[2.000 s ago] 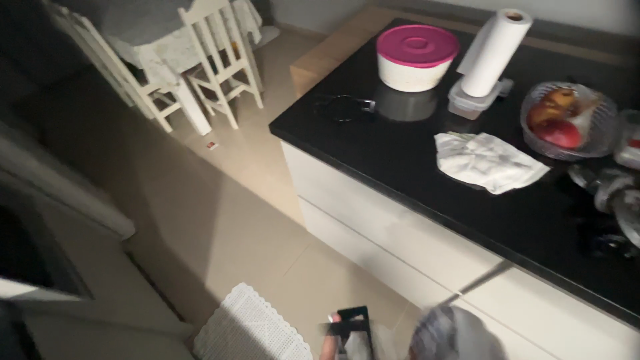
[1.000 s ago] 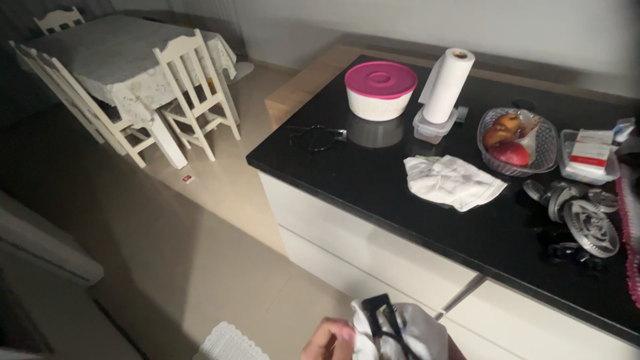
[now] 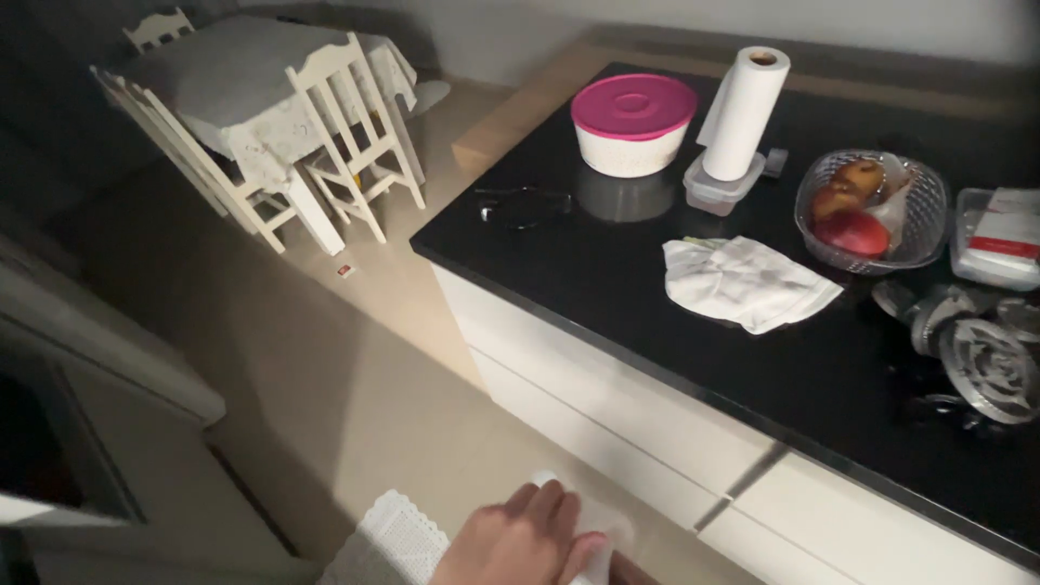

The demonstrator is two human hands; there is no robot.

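At the bottom edge, my left hand point(image 3: 520, 532) is closed around a white cloth point(image 3: 597, 520), its fingers curled over the fabric. Only a small, dim part of my right hand point(image 3: 630, 570) shows beside it, low in the view; its fingers are hidden. Whatever lies inside the cloth is covered by the hand and fabric. Both hands are in front of the white drawers, below the black countertop. A second white cloth point(image 3: 743, 280) lies crumpled on the counter.
On the black countertop point(image 3: 569, 284) stand a white tub with a magenta lid point(image 3: 634, 122), a paper towel roll point(image 3: 746, 114) on a small plastic container, a fruit basket point(image 3: 926, 203) and clear glass-like pieces point(image 3: 987, 366). Chairs point(image 3: 349, 122) and a table point(image 3: 236, 73) are behind left.
A black object showed in the white cloth at my hands one second ago; it is now out of sight. My left hand has come over the cloth.
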